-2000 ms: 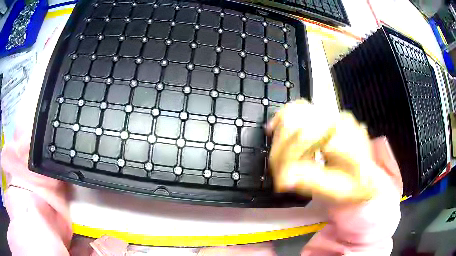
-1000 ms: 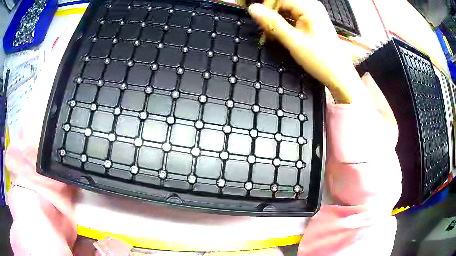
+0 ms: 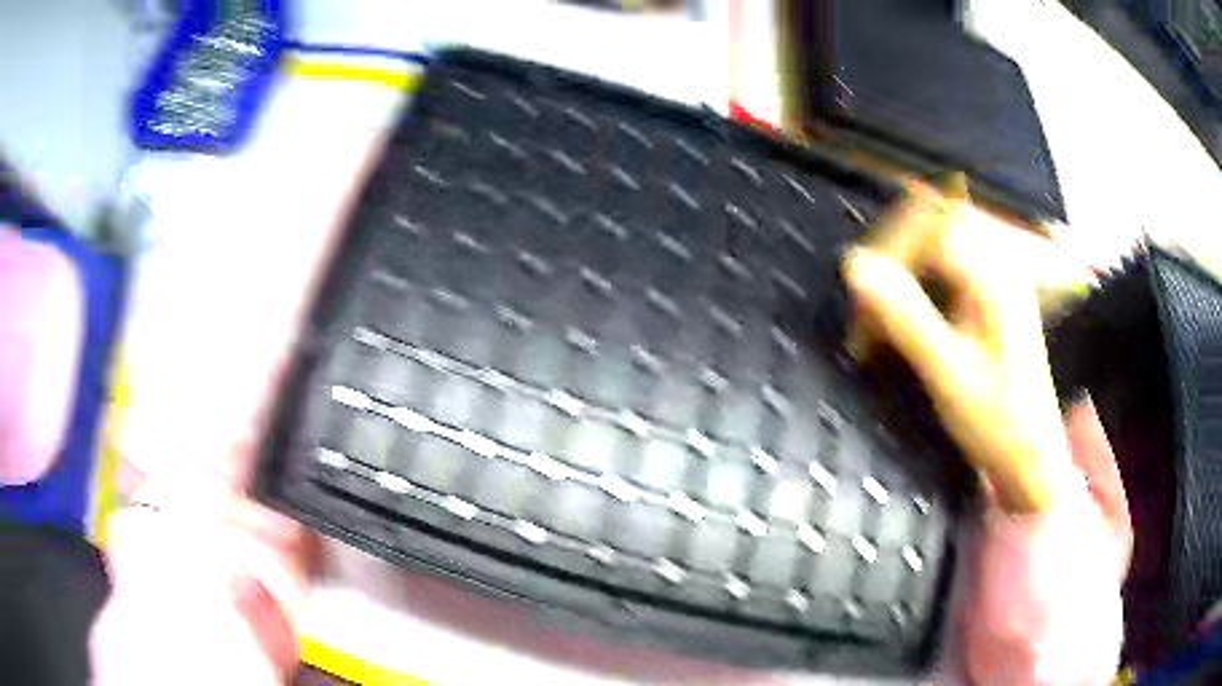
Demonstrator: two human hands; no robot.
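A black tray (image 3: 590, 255) lies tilted in view before me, its grid dotted with small silvery parts that blur into streaks. My right hand (image 3: 952, 322) is over the tray's right edge, fingers bent; blur hides whether it holds a thin tool. My left sleeve (image 3: 174, 590) is at the lower left, by the tray's near left corner. A blurred pinkish shape there may be part of my left hand, but its fingers cannot be made out.
A blue bin (image 3: 208, 81) of silvery parts is at the upper left. Another black tray (image 3: 925, 107) lies beyond the working tray. A ridged black tray stack (image 3: 1193, 402) stands at the right. Yellow tape (image 3: 355, 74) marks the bench. A blue-edged pink object (image 3: 40, 355) is at the far left.
The view has swung left, so the tray and bin appear further right and the picture is blurred. My right hand has moved from the tray's far side to its right edge.
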